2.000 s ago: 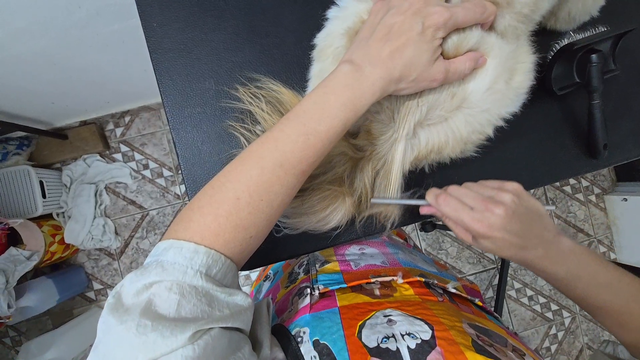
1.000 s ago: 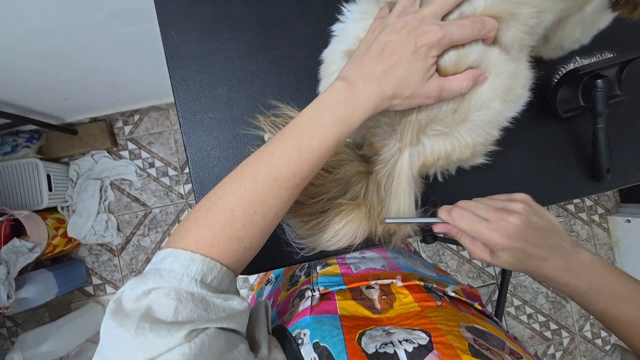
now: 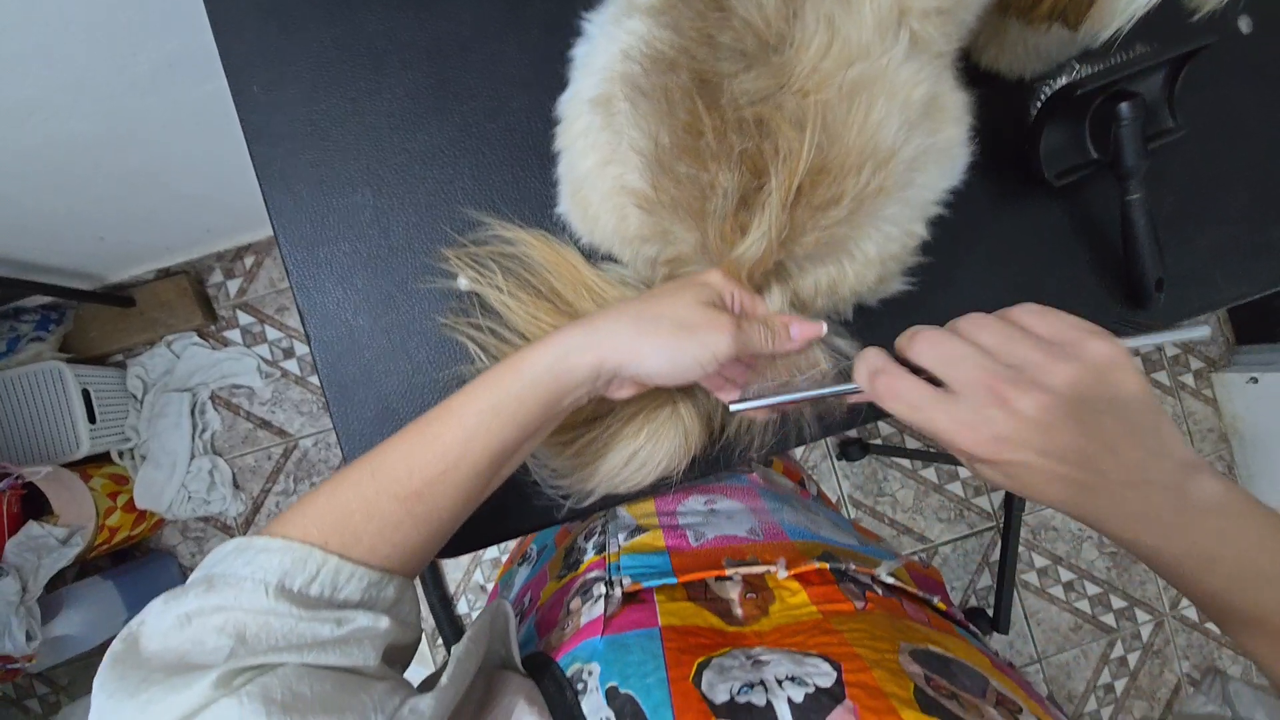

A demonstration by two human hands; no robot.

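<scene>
A dog with cream and tan fur [image 3: 760,150] is on a black padded table [image 3: 370,200], its long-haired tail [image 3: 640,450] by the near edge. My left hand [image 3: 690,335] is at the base of the tail, thumb out, with tail hair between its fingers. My right hand [image 3: 1010,390] grips a thin metal comb [image 3: 795,398], seen edge-on, against the hair beside the left fingers; its other end sticks out beyond my right hand.
A black slicker brush [image 3: 1130,150] lies bristles up at the table's right side. On the tiled floor at left are a white cloth [image 3: 190,420], a pale plastic basket [image 3: 60,410] and a wooden block [image 3: 145,315]. A colourful apron [image 3: 760,600] covers my lap by the table edge.
My left hand has left the dog's back and moved down to the tail hair. My right hand, still with the comb, is now close beside it.
</scene>
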